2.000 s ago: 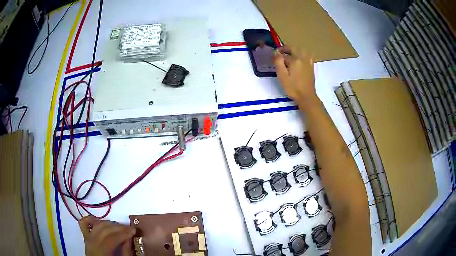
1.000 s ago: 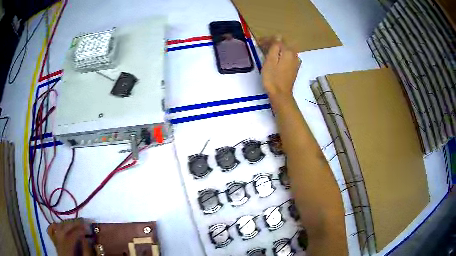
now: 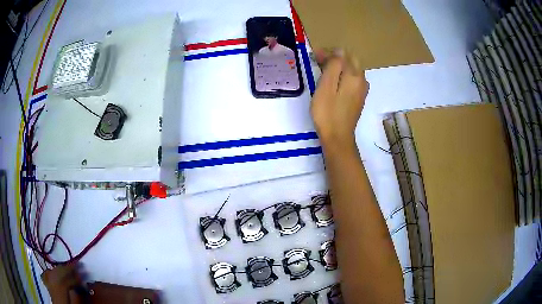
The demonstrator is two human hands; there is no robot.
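My right hand (image 3: 339, 98) is beside the smartphone (image 3: 274, 57), its fingers bent over the lower left edge of a brown cardboard sheet (image 3: 371, 29); whether they hold anything cannot be told. The phone screen is lit. My left hand (image 3: 64, 286) is at the lower left by the red-brown test fixture (image 3: 122, 294), blurred and cut off by the bottom edge. The foam tray (image 3: 193, 261) holds rows of small round units (image 3: 251, 225) with thin black leads; my right forearm hides part of it.
The grey tester (image 3: 134, 71) stands at the left with a clear box (image 3: 76, 66) and a dark sample unit (image 3: 110, 122) on it. Red and black leads (image 3: 89, 255) loop below. Stacked trays under brown board (image 3: 469, 196) and more stacked trays (image 3: 517, 101) are at the right.
The phone screen has lit up. My right hand has moved from over the phone to its right. The view has shifted, so the tester and fixture sit further left and the fixture lower.
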